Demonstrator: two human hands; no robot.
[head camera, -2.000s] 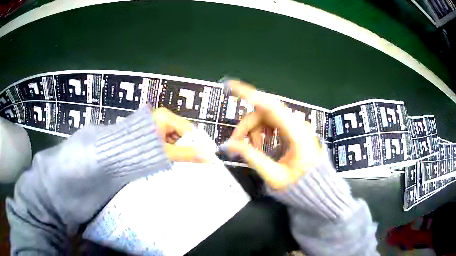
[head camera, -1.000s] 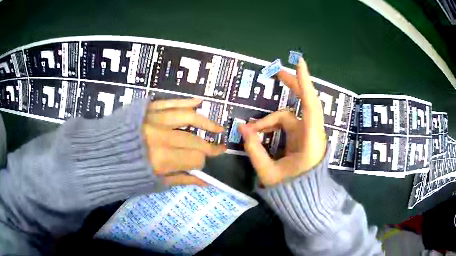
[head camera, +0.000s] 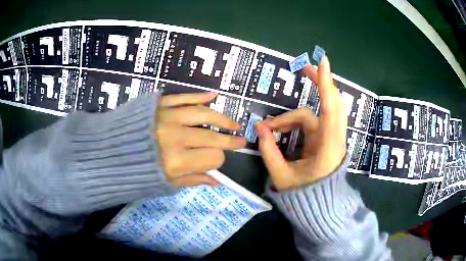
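Observation:
A two-row label strip (head camera: 118, 48) of black printed labels runs left to right across the bench. My right hand (head camera: 311, 135) pinches the edge of a small blue sticker (head camera: 252, 127) lying on a lower-row label. Two more small stickers (head camera: 299, 62) stand on its raised fingertips. My left hand (head camera: 194, 140) lies over the lower row, fingers spread, fingertips beside that sticker; whether it holds anything is hidden. The sticker sheet (head camera: 189, 219) with blue print lies below my left hand, its upper right edge curled. A blue sticker (head camera: 266, 78) sits on the upper-row label above.
The dark green bench (head camera: 230, 18) has a white curved edge (head camera: 434, 38) at the upper right. Labels with blue stickers (head camera: 387, 118) continue right to a folded label stack (head camera: 449, 176). Dark and red clutter lies at the lower right corner.
Both hands came together over the strip; the sticker now lies on the lower label at my right fingertips. The sheet shows its printed face more clearly. Over the last second, little moved besides the view.

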